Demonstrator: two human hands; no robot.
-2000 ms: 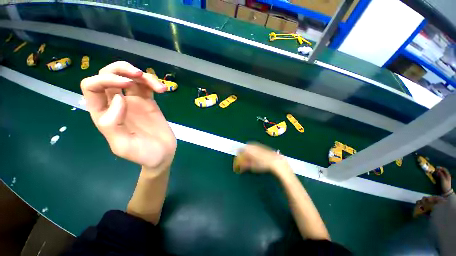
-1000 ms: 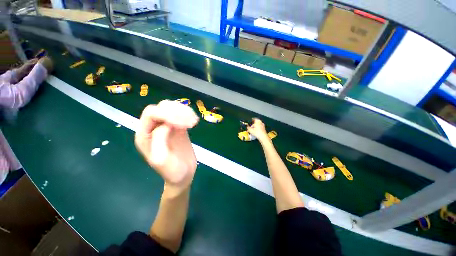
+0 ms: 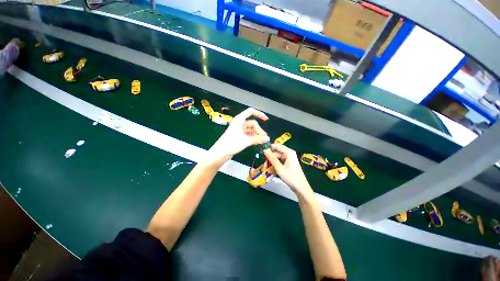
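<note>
My left hand and my right hand meet over the belt's near edge rail. Their fingertips pinch a small dark green circuit board between them. A yellow housing with blue parts hangs or rests just below, at the pale rail, with red wires running up towards the board. Whether the right hand's lower fingers also touch the housing is hidden. A yellow strip piece lies on the belt just behind the right hand.
Green belt carries more yellow housings and strip pieces on both sides. A grey metal support crosses at right. White scraps lie on the near table. A sleeve shows far left, part of another hand lower right.
My right hand has drawn back from the belt towards the rail with the board and housing. My left hand has moved right and down to join it. The view has shifted.
</note>
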